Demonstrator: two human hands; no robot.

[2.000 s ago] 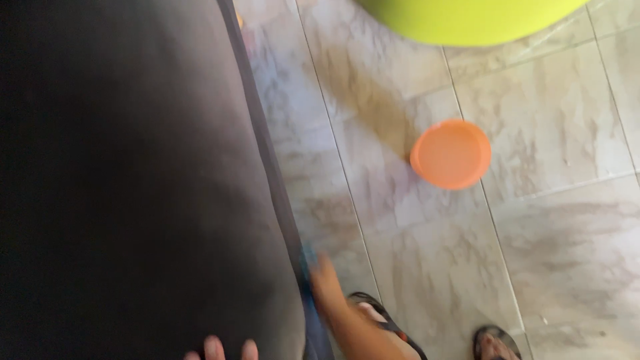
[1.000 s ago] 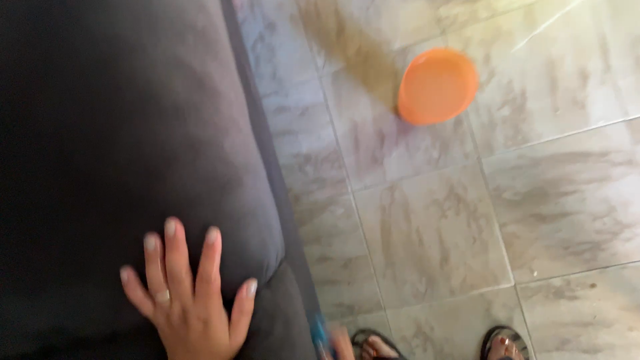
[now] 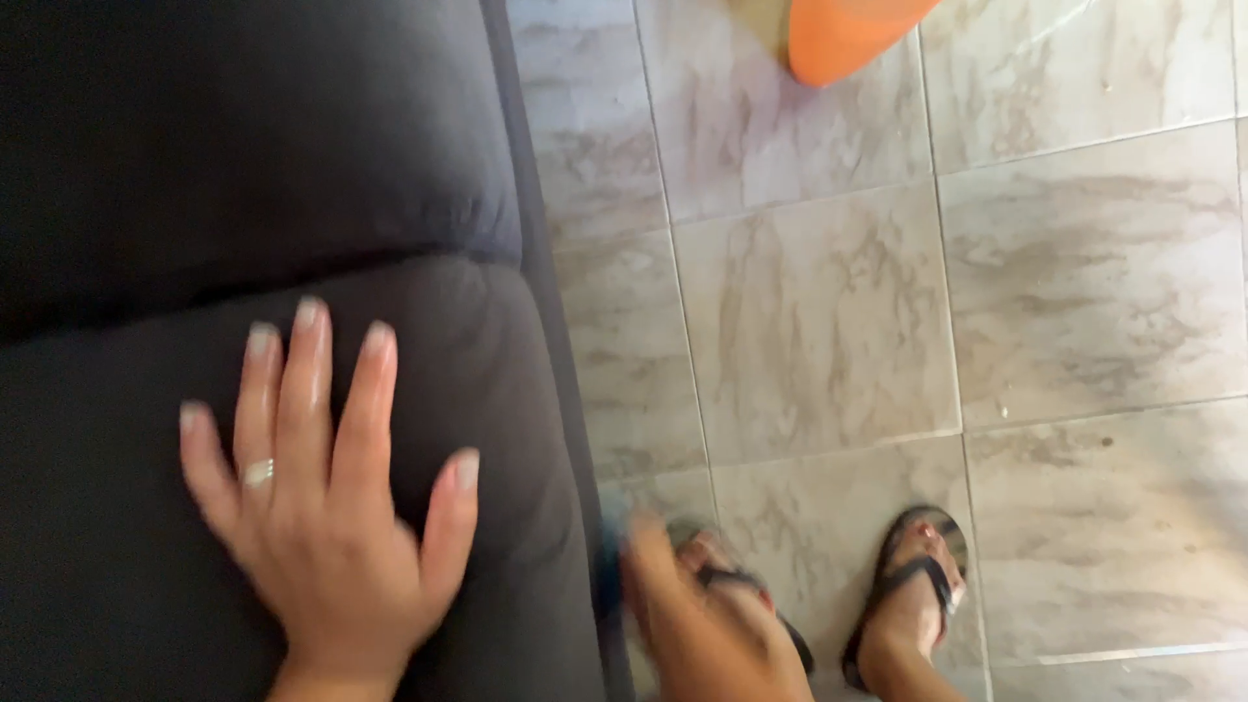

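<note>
My left hand (image 3: 331,517), with a ring on one finger, lies spread, palm down, on the dark grey seat cushion (image 3: 439,370) of what looks like a sofa. Low in the view and right of the sofa's front edge, my right hand (image 3: 663,585) is blurred. Its fingers are closed on a blue item (image 3: 612,556) held against the sofa's side. Most of that item is hidden, and I cannot tell what it is.
An orange plastic container (image 3: 848,34) stands on the marbled floor tiles (image 3: 819,322) at the top, partly out of view. My feet in dark flip-flops (image 3: 912,585) are at the bottom. A seam (image 3: 292,283) parts two cushions.
The view has shifted strongly along the sofa, so the orange container now sits at the top edge. My left hand, at first barely in view, shows fully on the cushion. The lime-green object is out of view.
</note>
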